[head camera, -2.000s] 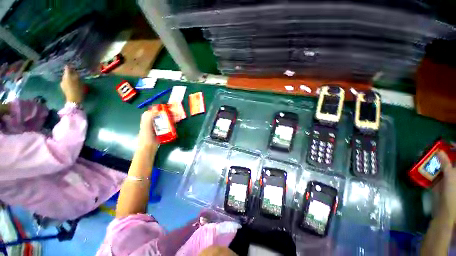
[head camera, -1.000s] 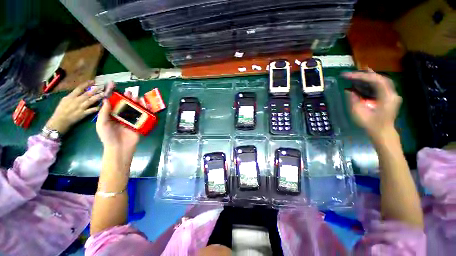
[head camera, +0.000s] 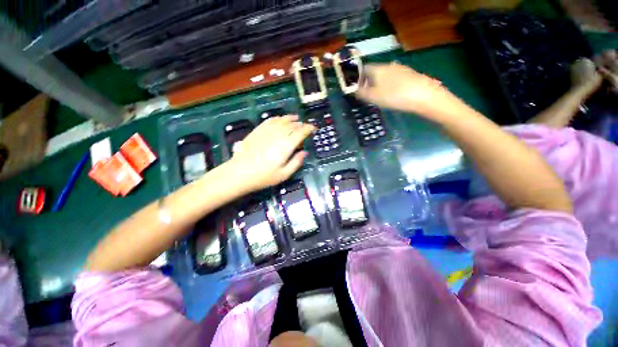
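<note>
A clear blister tray (head camera: 400, 196) lies before me. Two open flip phones with pale-framed screens stand in its back row, a left one (head camera: 324, 134) and a right one (head camera: 369, 124). My left hand (head camera: 274, 150) is over the tray, fingers spread, fingertips at the left phone's keypad edge; nothing shows in it. My right hand (head camera: 392, 87) is at the right phone's screen half and partly covers it; its grip is hidden. Closed black phones with pale labels, such as one front phone (head camera: 350, 198), fill several other pockets. My left hand and forearm partly cover some.
Orange-red packets (head camera: 122, 169), a blue pen (head camera: 70, 181) and a red-and-black device (head camera: 31, 200) lie left. Stacked trays (head camera: 237, 41) stand behind, beside a metal post (head camera: 61, 74). A black parts tray (head camera: 522, 61) and another person's hands (head camera: 593, 71) are at right.
The red handsets seen in my hands have gone from them. More closed phones lie in the tray. Both hands have moved in to the open flip phones. The view has turned.
</note>
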